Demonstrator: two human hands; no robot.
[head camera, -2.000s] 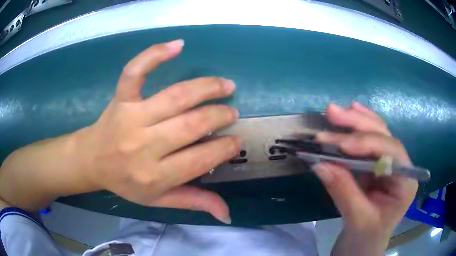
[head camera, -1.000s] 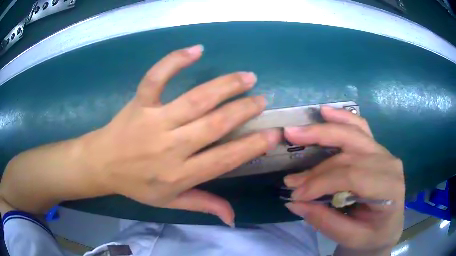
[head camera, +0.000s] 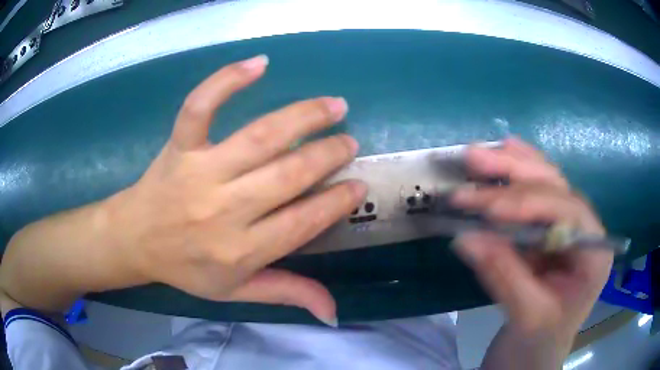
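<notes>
A silver-grey fixture plate (head camera: 391, 170) lies on the dark green mat in front of me. Two of its cavities show, with small dark holes and a slot at each. My left hand (head camera: 217, 206) lies across the plate's left part, with fingertips on it and fingers spread. My right hand (head camera: 535, 231) is over the plate's right part and holds tweezers (head camera: 586, 240) like a pen, with a yellowish band on them. The tweezers and right fingers are blurred, and their tips cannot be made out. Both plate ends are largely hidden by my hands.
A white strip (head camera: 326, 18) curves across the mat beyond the plate. Other plates with round holes (head camera: 72, 11) lie at the far left. Part of another metal piece shows at the top right. Blue objects (head camera: 631, 289) are below the mat's near edge at the right and left.
My right hand dipped to the plate's near side and is now back up over its right part. My left fingers moved right, then back left. The plate has shifted slightly away from me.
</notes>
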